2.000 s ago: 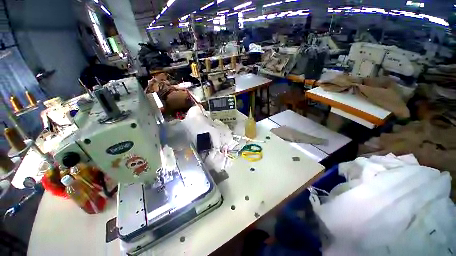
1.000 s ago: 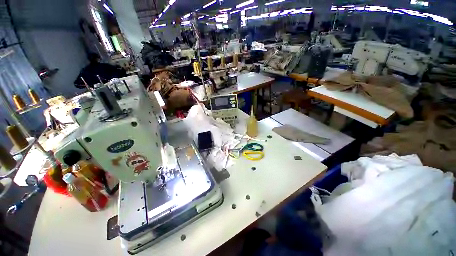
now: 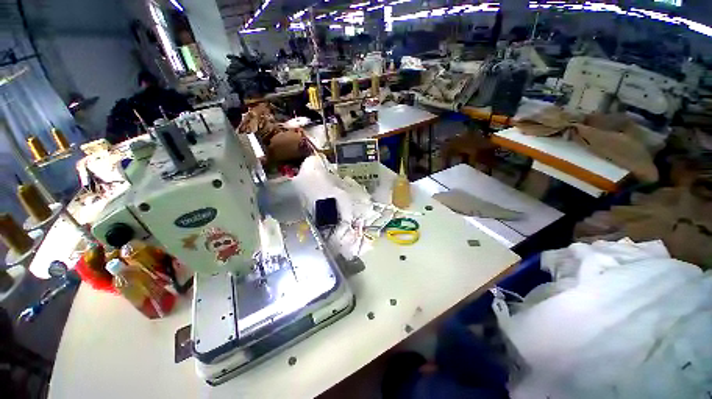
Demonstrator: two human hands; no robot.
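Neither of my hands is in the picture. Nearest in front is a pale green-white sewing machine head (image 3: 195,187) with a "brother" badge and a cartoon sticker. Its shiny metal work bed (image 3: 269,300) is brightly lit under the head, and I see no garment on it. A large pile of white garments (image 3: 617,319) lies at the lower right, with a dark blue bin (image 3: 468,339) partly showing beside it. Scissors (image 3: 403,230) with green and yellow loop handles lie on the white table (image 3: 437,265), right of the machine.
A black phone (image 3: 325,212) lies by crumpled white scraps (image 3: 351,210). A control panel (image 3: 357,160) and a yellowish pointed bottle (image 3: 401,189) stand behind. Small yellow-red bottles (image 3: 144,288) stand left of the head. A grey-beige piece (image 3: 475,206) lies on the neighbouring table. Thread cones (image 3: 31,201) stand at left.
The view has shifted slightly, so the machine and table sit a little further right in the picture. No object has visibly moved on the table.
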